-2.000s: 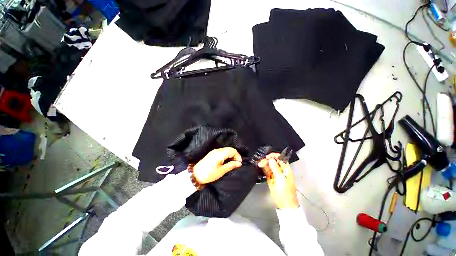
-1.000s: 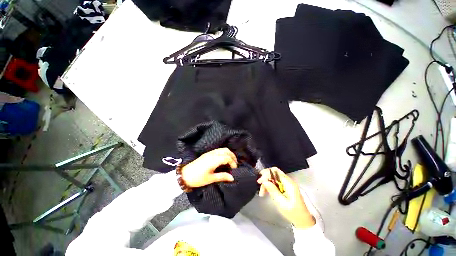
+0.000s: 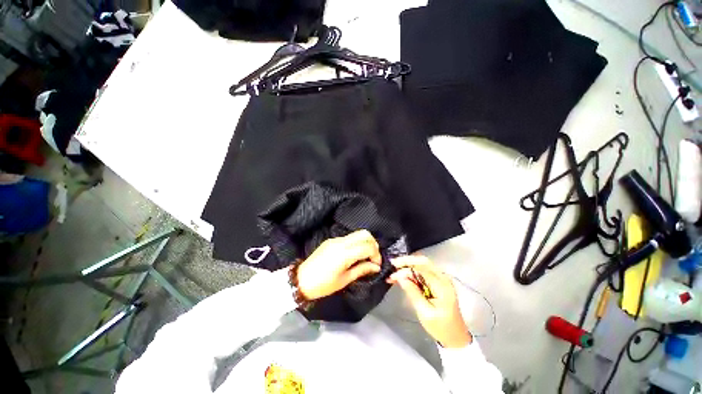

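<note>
A bunched black ribbed garment (image 3: 323, 212) lies over flat black garments (image 3: 335, 138) on hangers. A white loop (image 3: 257, 254) shows at its left side. My left hand (image 3: 339, 265) grips the bunched cloth. My right hand (image 3: 432, 298) is at the cloth's right edge with thumb and finger pinched together; a needle between them cannot be made out. Small snips with yellow parts (image 3: 422, 285) sit in the right palm. A fine dark thread (image 3: 493, 312) curves on the table right of this hand.
Stacked black garments (image 3: 493, 73) lie at the upper right. Loose black hangers (image 3: 566, 208), a black blower (image 3: 654, 208), a red spool (image 3: 568, 331) and cords are on the right. Another black garment (image 3: 254, 17) lies at the top. A metal frame (image 3: 127, 265) stands at the lower left.
The snips were raised with blades showing two seconds ago and now sit in the right palm. The right hand has come in to the cloth's edge. The left hand stays on the cloth, which has been regathered.
</note>
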